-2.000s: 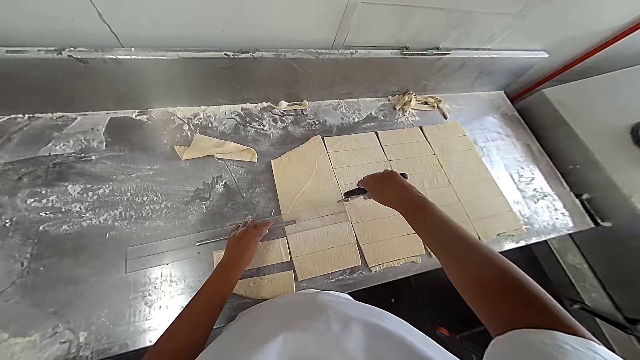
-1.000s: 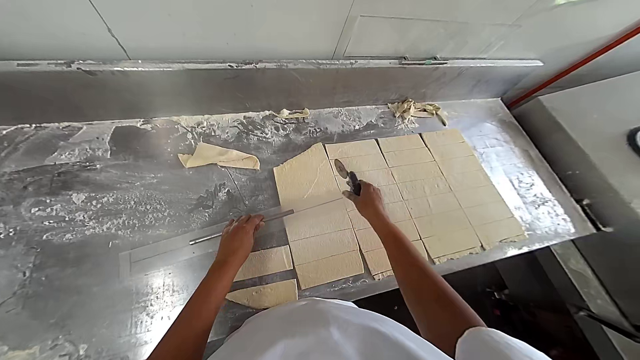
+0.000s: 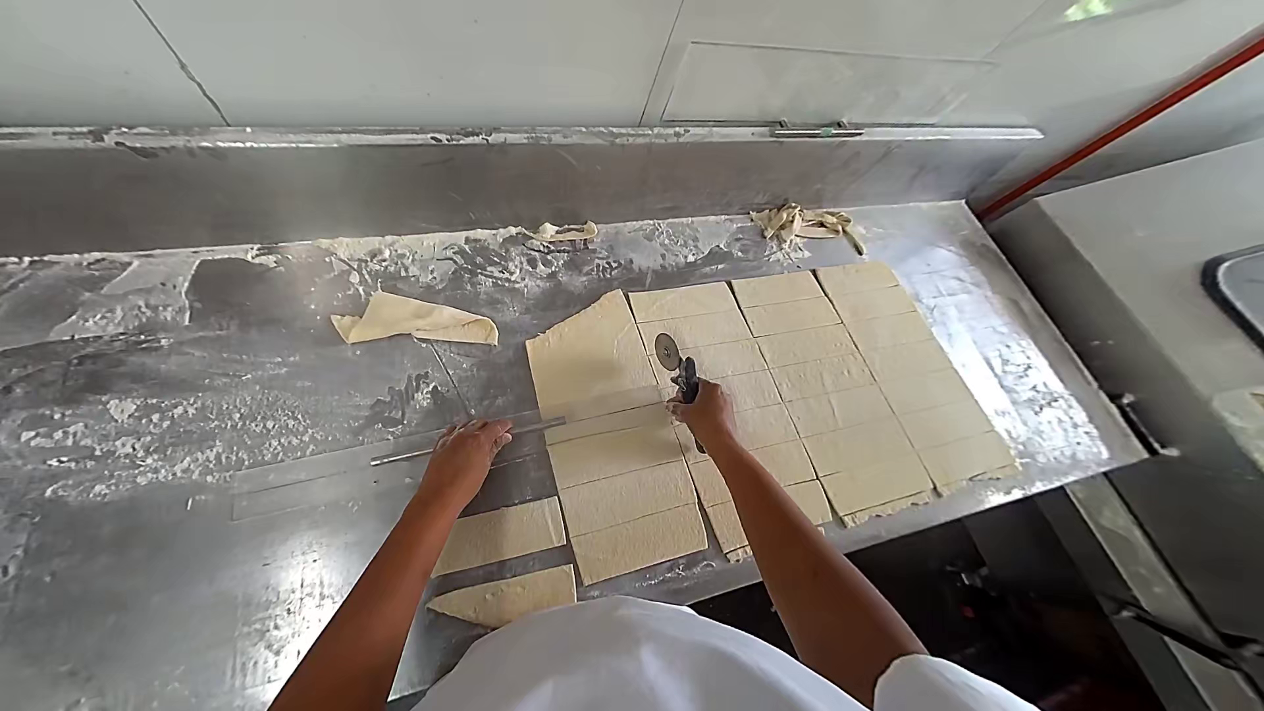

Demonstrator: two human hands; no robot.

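Note:
My right hand [image 3: 706, 413] grips the dark handle of a wheel cutter [image 3: 669, 353], its round metal blade raised toward the back over the dough. My left hand [image 3: 468, 456] rests on a clear flat ruler [image 3: 326, 479] with a metal strip handle, its right end lying across the leftmost dough sheet [image 3: 588, 355]. Lines cross the front half of that sheet, while its back part is uncut. To the right, several columns of dough [image 3: 829, 395] are scored into rectangles. Two loose dough strips [image 3: 509, 533] lie at the front, left of the sheet.
A folded dough scrap [image 3: 415, 321] lies behind my left hand. Small trimmings [image 3: 568, 232] and a heap of dough scraps [image 3: 805, 225] sit along the back. The metal worktable [image 3: 128, 573] bears patches of flour and meets a raised back edge; a grey cabinet [image 3: 1165, 257] stands at the right.
Between two seconds and one second ago, my right hand turned the cutter from pointing left to pointing toward the back. The ruler now lies slightly farther back on the leftmost dough sheet.

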